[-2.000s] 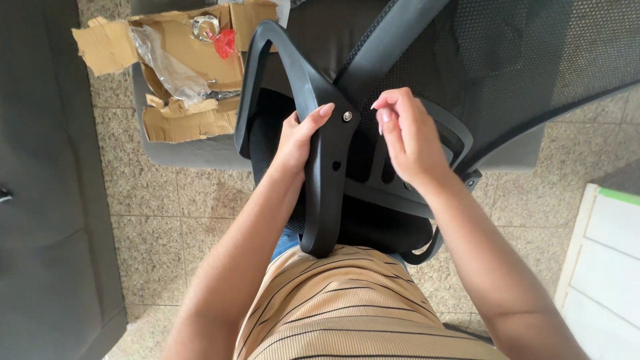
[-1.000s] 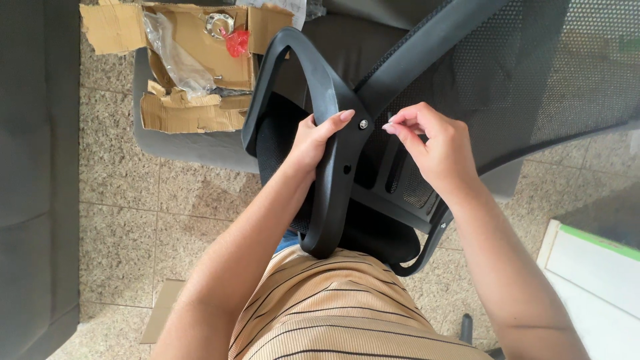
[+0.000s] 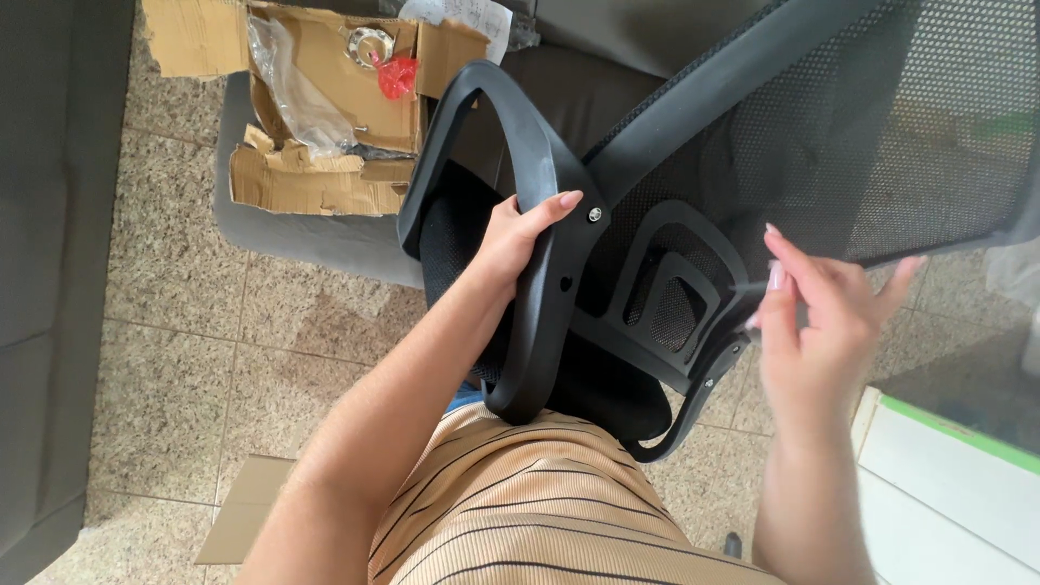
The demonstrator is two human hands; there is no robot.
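My left hand (image 3: 520, 236) grips a black plastic armrest (image 3: 540, 325) of an office chair, its thumb near a silver bolt head (image 3: 595, 214) in the upper hole. Below that bolt, a second hole (image 3: 566, 283) in the armrest shows no bolt. My right hand (image 3: 821, 317) is raised to the right, thumb and index finger close together over the black mesh backrest (image 3: 780, 179); whether something small is between them cannot be told. Two bolts (image 3: 709, 383) sit in the armrest on the far side. The black padded seat (image 3: 609, 390) is against my lap.
An open cardboard box (image 3: 325, 97) at the upper left holds clear plastic, a red bag piece (image 3: 398, 77), a metal ring (image 3: 370, 46) and a small screw (image 3: 361, 128). It rests on a grey upholstered surface (image 3: 325, 244). A white, green-edged box (image 3: 951, 479) is at the lower right.
My right hand has moved away from the near armrest, to the right over the backrest. My left hand keeps its hold on the armrest.
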